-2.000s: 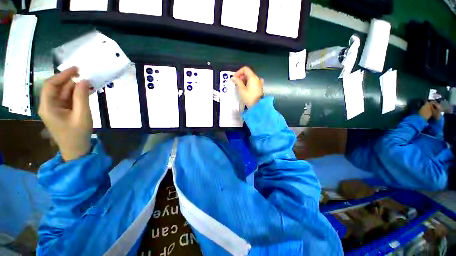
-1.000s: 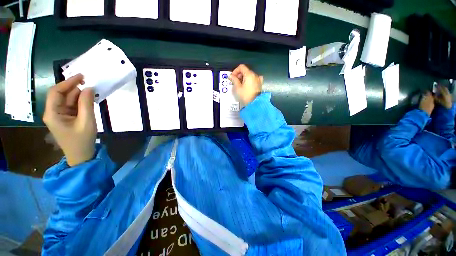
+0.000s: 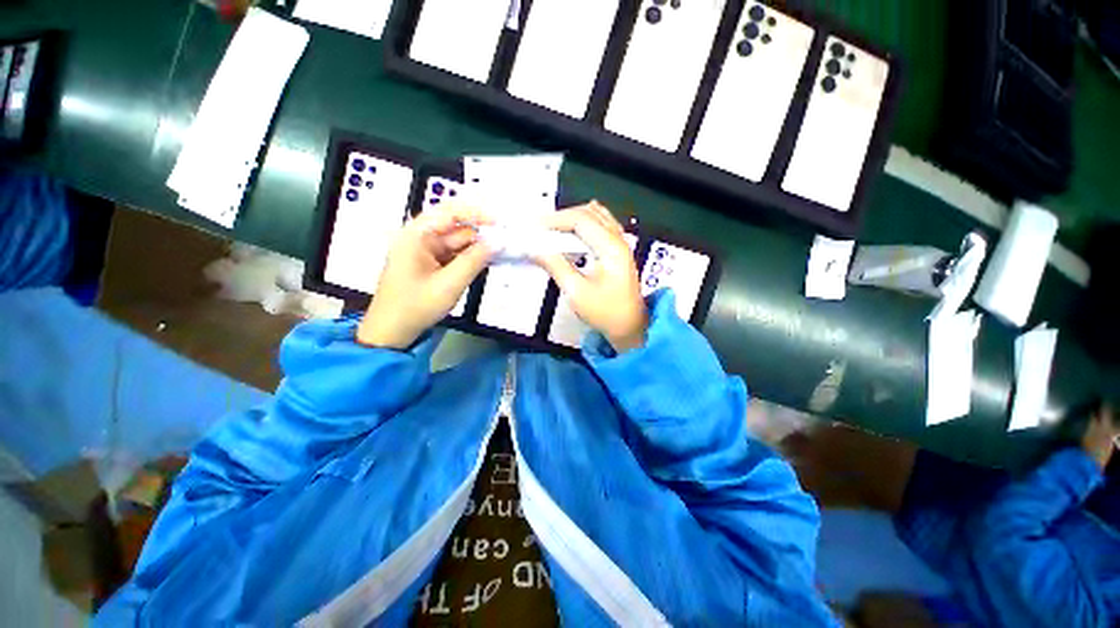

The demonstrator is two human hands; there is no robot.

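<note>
My left hand point(image 3: 424, 272) holds a white sticker sheet point(image 3: 513, 182) with small dark dots by its near edge, above the middle of the near tray. My right hand point(image 3: 598, 276) meets it there, its fingertips pinched at the sheet's near edge. Whether a small piece is between them is too small to tell. The near black tray point(image 3: 329, 227) holds several pale phone backs point(image 3: 369, 227) with dark camera circles at the far end. The sheet and my hands hide parts of the middle ones.
A larger black tray point(image 3: 590, 126) of phone backs lies beyond. Long white strips point(image 3: 240, 117) lie at the left. A small white card point(image 3: 829, 268), a clear item point(image 3: 900, 268) and loose white slips point(image 3: 951, 368) lie at the right. Another worker's blue sleeve point(image 3: 1026, 528) is at the far right.
The view has turned, showing more of the far tray. My right hand has left the rightmost phone back, and both hands have come together at the sheet above the tray's middle.
</note>
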